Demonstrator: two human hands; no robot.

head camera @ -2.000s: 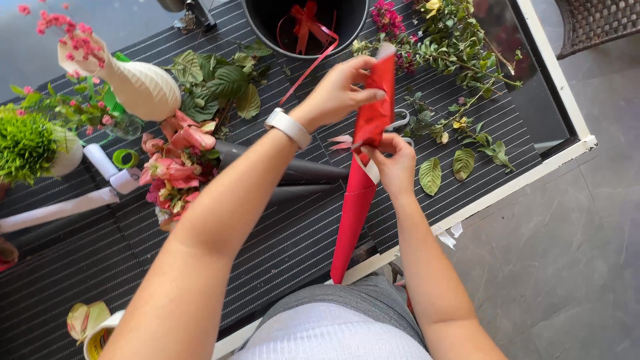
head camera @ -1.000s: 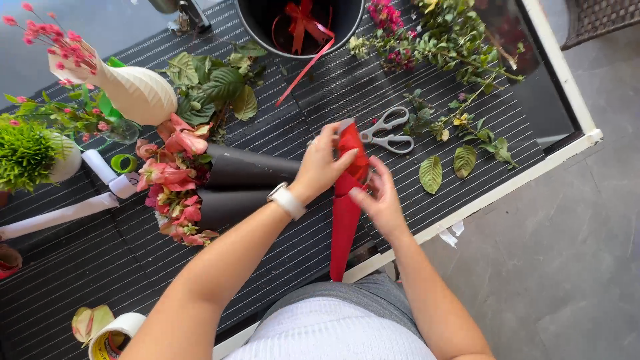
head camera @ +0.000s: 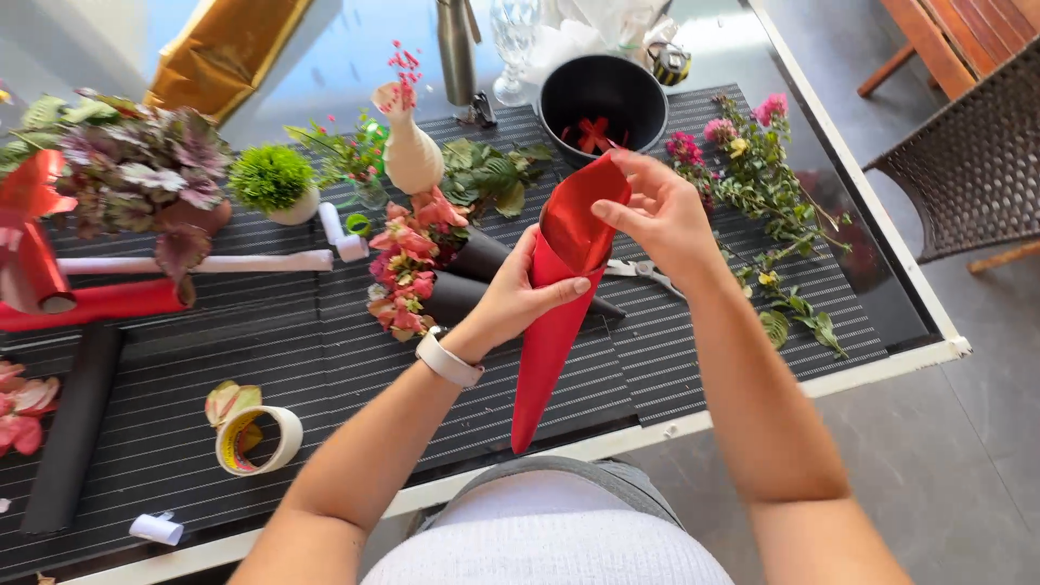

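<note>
A red paper cone (head camera: 554, 341) hangs point down over the table's near edge, its wide mouth tilted up and showing a shiny inner side. Around its upper part, my left hand (head camera: 528, 288) is closed with the thumb across the front. My right hand (head camera: 658, 207) pinches the rim at the top right with thumb and fingers. Behind the cone, scissors (head camera: 646, 270) lie partly hidden by my right wrist. Left of my left hand, two black paper cones (head camera: 455, 296) hold pink and red flowers (head camera: 406, 280); their tips pass behind the red cone.
A black bucket (head camera: 601, 77) with a red ribbon bow (head camera: 591, 134) stands beyond my hands. Leafy flowering stems (head camera: 764, 195) lie at right. A cream vase (head camera: 413, 154), potted plants (head camera: 272, 179) and paper rolls (head camera: 77, 422) stand or lie at left. A tape roll (head camera: 258, 440) is near the front edge.
The red cone's mouth, bunched between my hands before, is now opened wide. My right hand has moved up to its top rim, and my left hand is lower around it. The view has shifted.
</note>
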